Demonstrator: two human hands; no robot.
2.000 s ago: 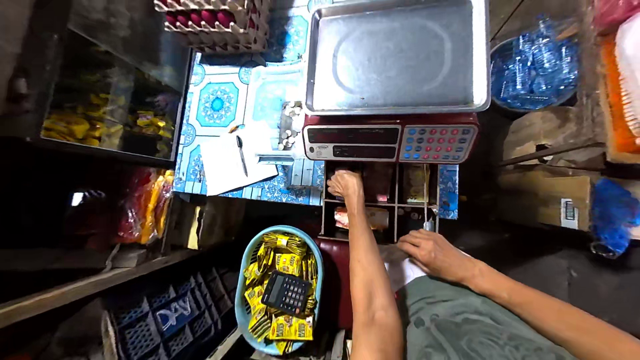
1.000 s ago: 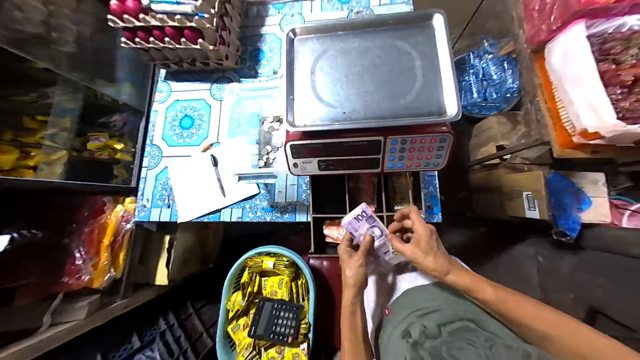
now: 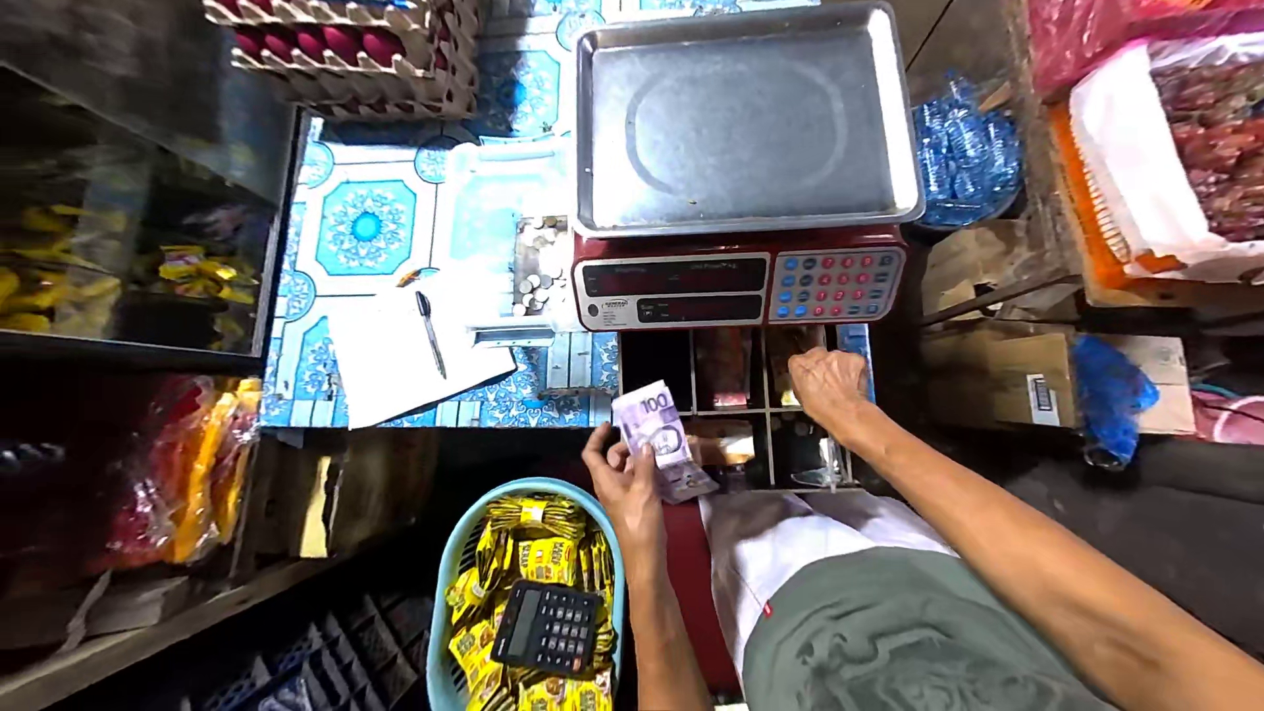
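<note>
My left hand (image 3: 624,474) holds a small fold of purple 100 banknotes (image 3: 657,434) between thumb and fingers, in front of the drawer's left side. My right hand (image 3: 829,387) reaches over the right rear compartment of the divided cash drawer (image 3: 731,412); its fingertips are bent down and hidden, so what they touch cannot be told. Paper notes lie in some compartments. Directly behind the drawer stands a red digital weighing scale (image 3: 736,286) with a steel tray (image 3: 741,128) on top. A black calculator (image 3: 546,627) rests on yellow sachets (image 3: 548,561) in a blue plastic basket (image 3: 442,592).
On the blue patterned table covering (image 3: 365,225) are a paper sheet (image 3: 385,365) with a pen (image 3: 432,334), a container of coins (image 3: 538,281) and stacked egg trays (image 3: 395,89). A glass case (image 3: 148,197) stands left; cardboard boxes (image 3: 1027,380) and an orange crate (image 3: 1086,197) are right.
Both hands were together at the banknotes one second ago. My right hand has since moved away to the drawer's right rear compartment, while my left hand keeps the notes.
</note>
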